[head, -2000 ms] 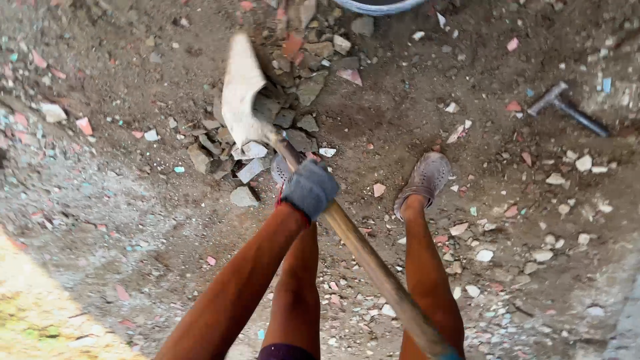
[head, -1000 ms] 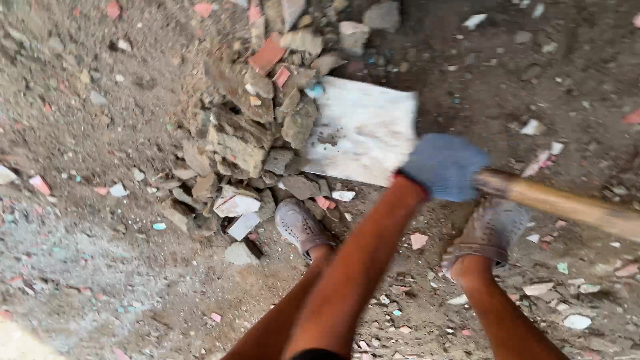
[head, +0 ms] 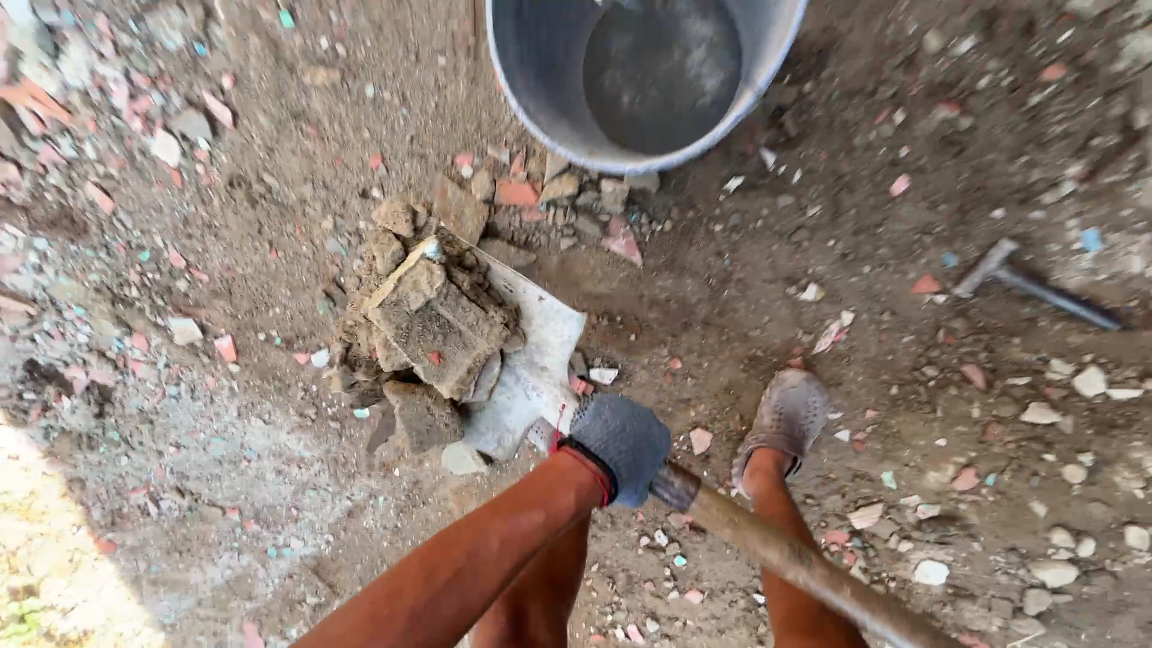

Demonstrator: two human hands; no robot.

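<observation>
My left hand (head: 621,447), in a grey knit glove with a red string at the wrist, grips a shovel near the base of its wooden handle (head: 792,558). The pale metal blade (head: 531,360) reaches up and left from the glove. Chunks of broken masonry and dirt (head: 441,328) lie on the blade's far part and around it. The handle runs down to the bottom right edge. My right hand is outside the view.
A grey bucket (head: 643,166), with some grey residue inside, stands at the top. At the right a hammer (head: 1035,283) lies on the dirt. Stone and tile fragments (head: 1039,414) are scattered about. My shoe (head: 783,418) is right of the shovel.
The blade was bare against the rubble one second ago; chunks now lie on it. The view has shifted, bringing the bucket and hammer back into sight.
</observation>
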